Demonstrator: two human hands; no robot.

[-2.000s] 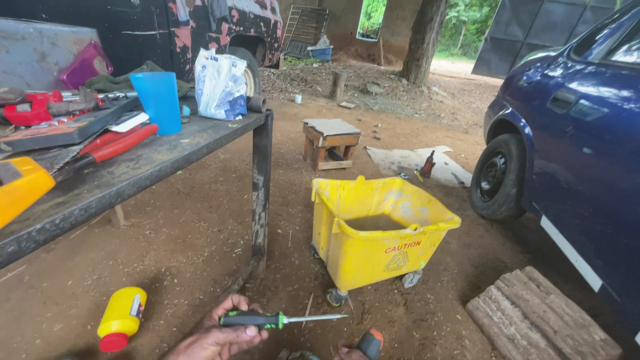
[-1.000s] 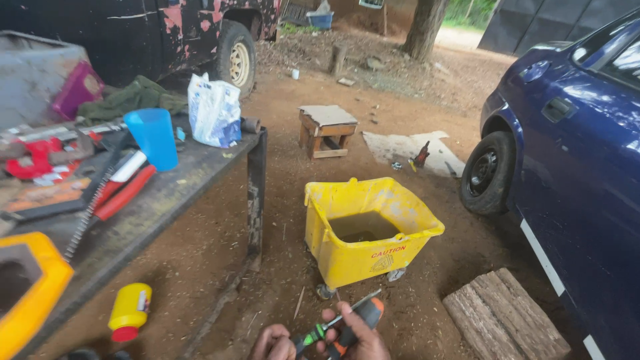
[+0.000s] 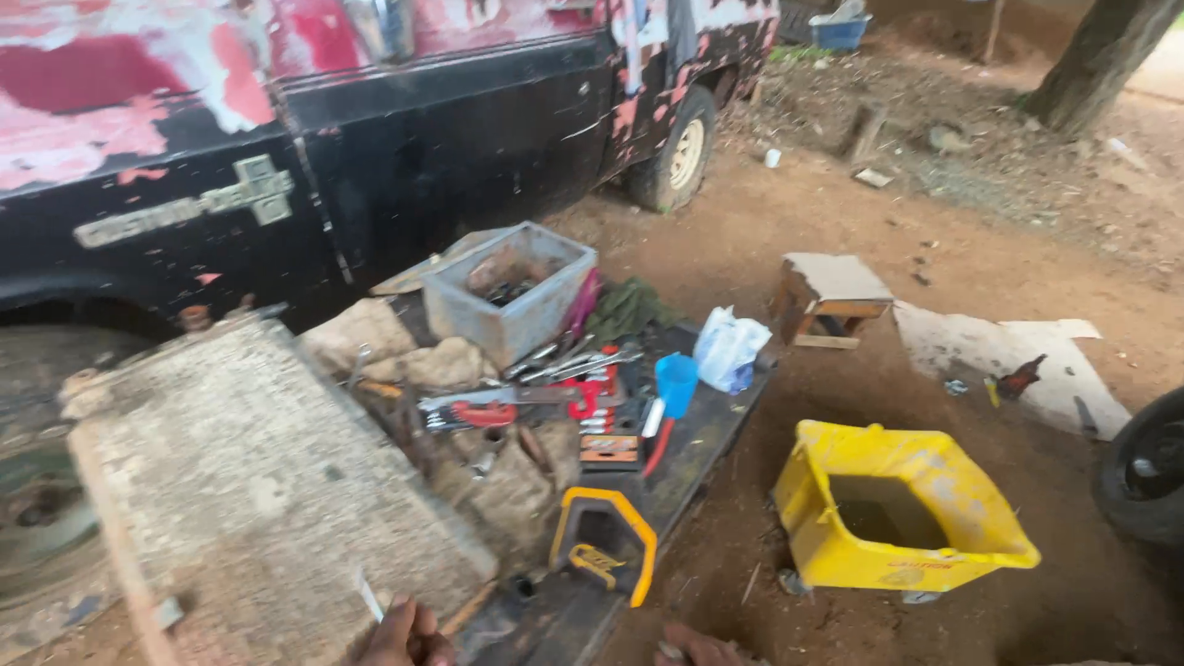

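At the bottom edge, my left hand (image 3: 407,638) has its fingers closed, with a thin pale shaft (image 3: 368,594) sticking up beside them over an old weathered radiator (image 3: 268,490). My right hand (image 3: 698,645) is low at the bottom, right of the workbench (image 3: 712,444); it is partly cut off and blurred, with a small pale tip at its fingers. Between and beyond the hands, the bench bears a yellow-and-black tool case (image 3: 606,541), wrenches (image 3: 578,365), a red-handled tool (image 3: 659,449), a blue plastic cup (image 3: 676,384) and a white-and-blue plastic bag (image 3: 731,347).
A yellow wheeled mop bucket (image 3: 814,518) with murky liquid stands right of the bench. Behind are a grey metal bin (image 3: 504,324) and a black, patchily painted vehicle (image 3: 444,129). A wooden stool (image 3: 837,287) and a stained sheet (image 3: 1008,361) are farther back; a car wheel (image 3: 1152,462) is at right.
The view has swung left onto the bench. Earlier, a green-and-black screwdriver was in my left hand and an orange-and-black handled tool at my right; my hands are now farther apart.
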